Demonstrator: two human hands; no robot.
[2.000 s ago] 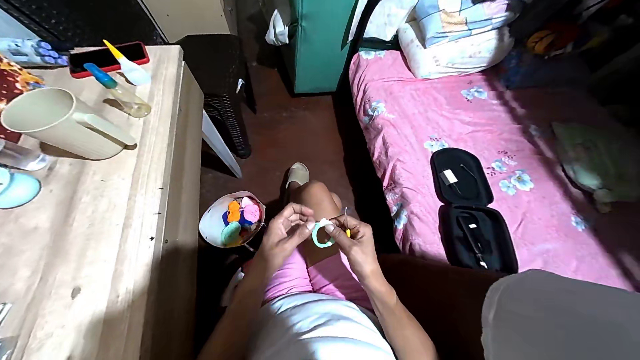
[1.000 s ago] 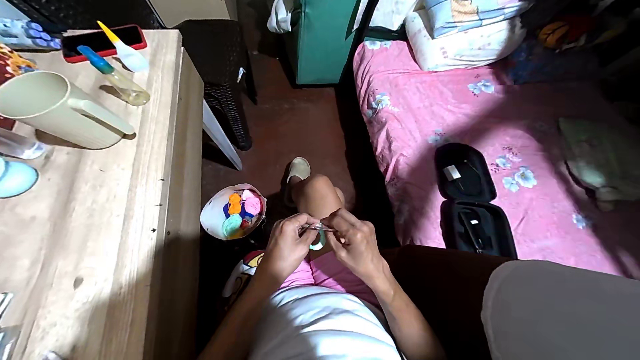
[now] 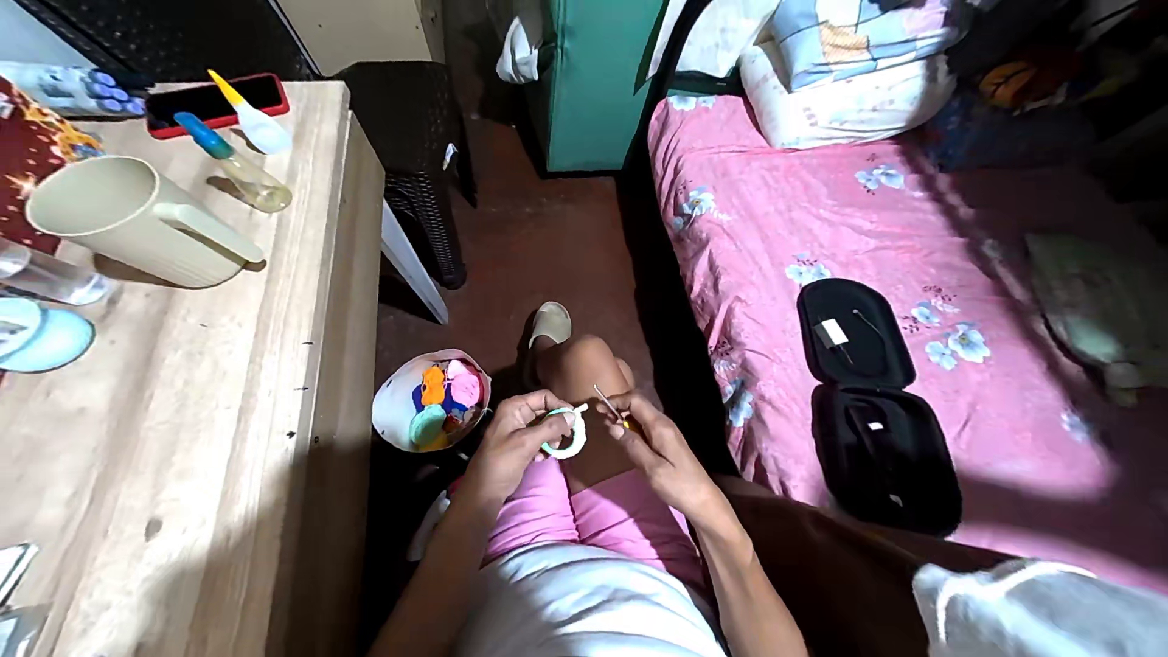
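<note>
Above my lap, my left hand (image 3: 522, 438) pinches a small ring of white and pale green yarn (image 3: 577, 442) between thumb and fingers. Just to its right, my right hand (image 3: 655, 447) grips a thin metal crochet hook (image 3: 604, 401) with a yellow handle, mostly hidden by the fingers. The tip of the hook points up and left, apart from the ring. Left of my left hand stands a white bucket (image 3: 392, 406) holding several balls of yarn in orange, pink, blue and mint green.
A wooden table (image 3: 210, 411) on the left bears a beige pitcher (image 3: 137, 219), a small bottle (image 3: 242, 173) and a phone (image 3: 219, 105). An open black case (image 3: 885, 456) lies on the pink bedspread (image 3: 757, 246) at right. A dark woven stool (image 3: 411, 164) stands behind the table.
One second ago my hands were close together at the yarn; now they are apart, with the hook clear of the ring. The ring shows more fully beside my left fingers.
</note>
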